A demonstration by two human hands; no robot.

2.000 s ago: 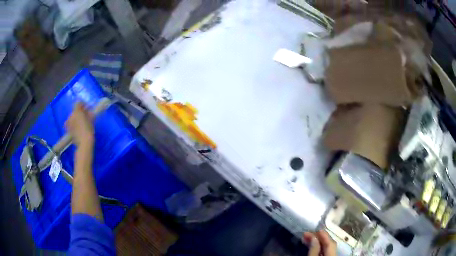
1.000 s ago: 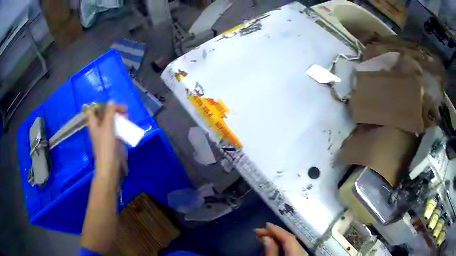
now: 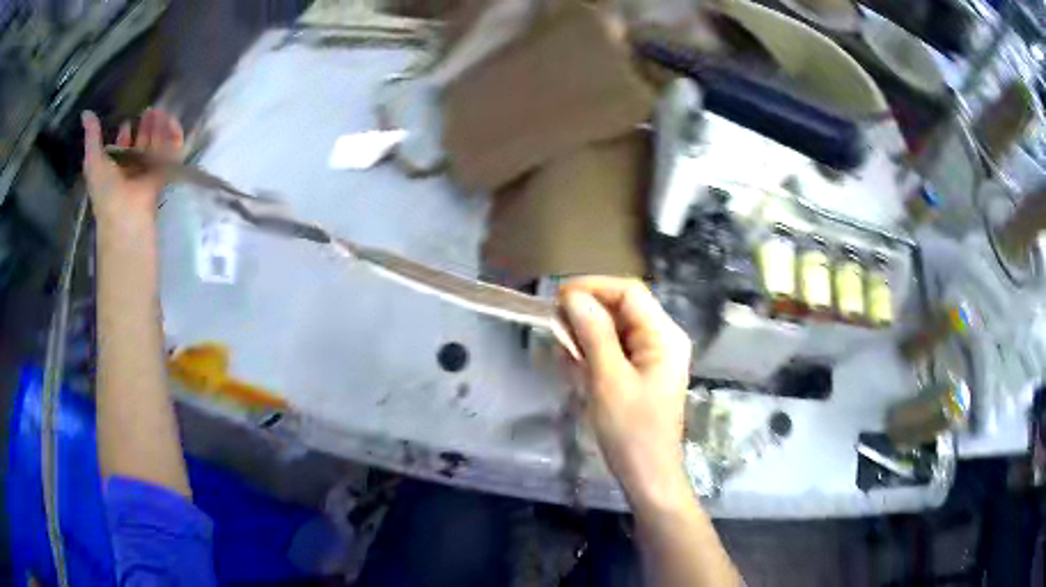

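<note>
A long thin brown and pale fabric strip (image 3: 447,286) is stretched above the white table between my hands. My left hand (image 3: 129,166) is at the upper left, with fingers spread and the strip running across its palm by the thumb. My right hand (image 3: 625,350) pinches the strip's other end between thumb and fingers, in front of the overlock machine (image 3: 734,333). Brown fabric panels (image 3: 562,92) lie behind the strip, left of the machine. The needle area is blurred.
A white paper tag (image 3: 365,148) lies on the white table (image 3: 310,367). A blue bin (image 3: 247,522) is at the lower left. Four cream-yellow dials (image 3: 814,279) line the machine's front. A cream tub (image 3: 803,52) stands behind it. A dark recess (image 3: 900,460) is at right.
The view has swung right towards the machine. My left hand has left the blue bin, bringing the strip over the table. My right hand, empty before, has taken hold of the strip's end.
</note>
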